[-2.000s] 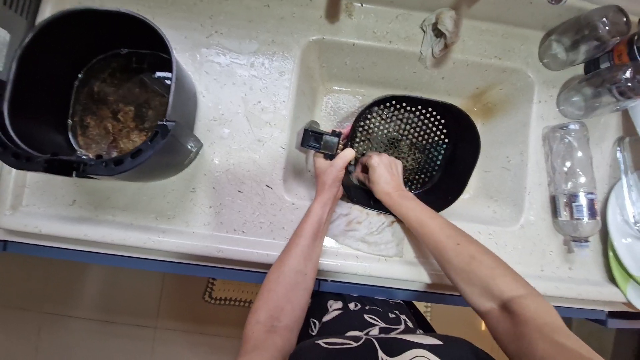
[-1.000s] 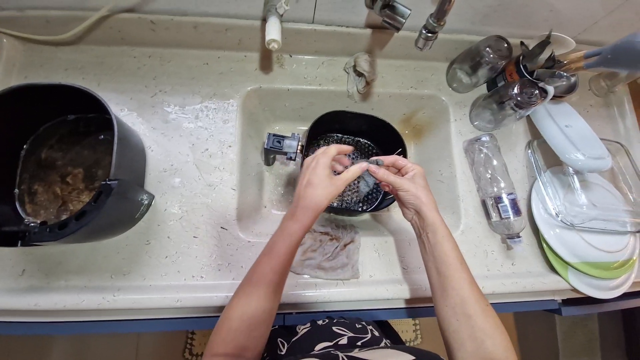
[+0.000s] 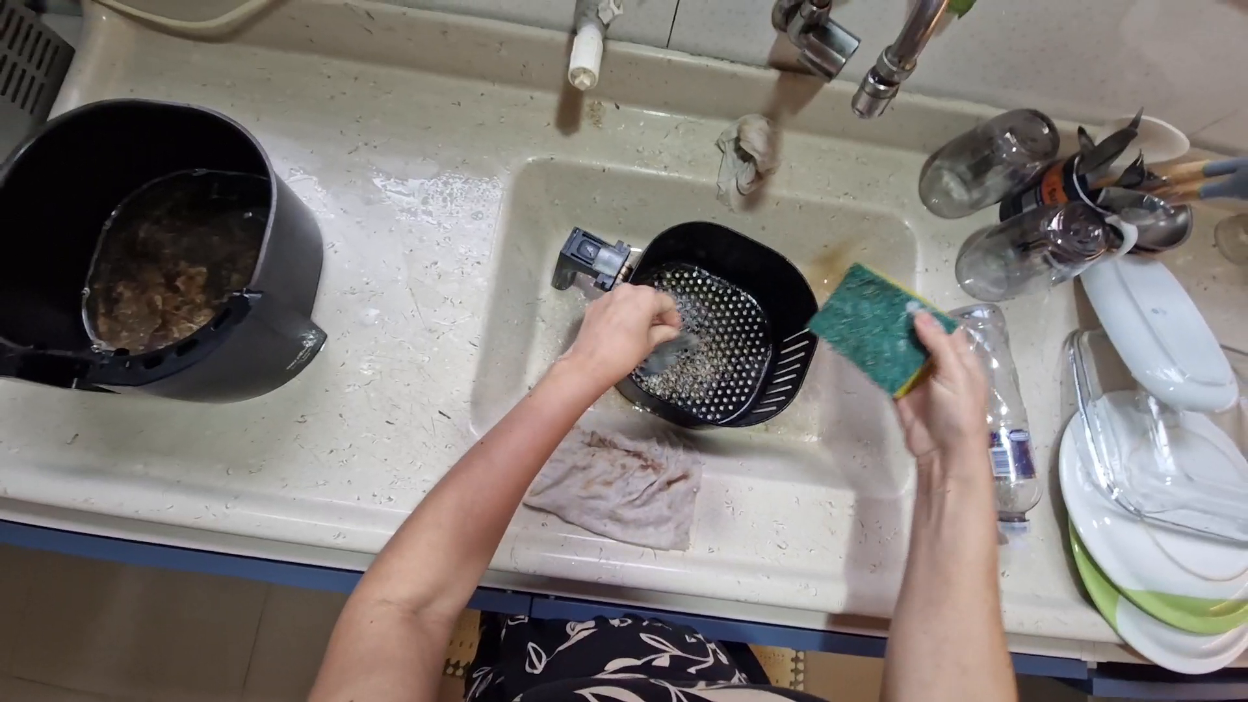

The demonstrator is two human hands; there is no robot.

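A black perforated air fryer basket [image 3: 746, 263] lies in the sink, its handle pointing to the upper left. My left hand [image 3: 624, 331] is over the basket's left side, fingers closed on a small greyish scrap [image 3: 671, 353] that looks blurred; its material cannot be told. Right of the basket, my right hand [image 3: 948, 385] holds a green and yellow scouring sponge [image 3: 877, 331] by its right end, green face up. A stained pale cloth [image 3: 619, 487] drapes over the sink's front edge. On the left counter stands the black air fryer drawer [image 3: 283, 283], with murky brown water and residue inside.
Beyond the sink [image 3: 546, 185] are a white-tipped tap [image 3: 585, 60], a metal spout [image 3: 882, 86] and a crumpled rag [image 3: 749, 154]. Glass jars [image 3: 990, 161], a utensil holder, a plastic bottle [image 3: 1009, 429], a glass dish [image 3: 1160, 468] and stacked plates [image 3: 1092, 507] crowd the right side.
My hands, together over the basket one second ago, are now apart. The right one has moved right and now holds the sponge, which the earlier frames do not plainly show.
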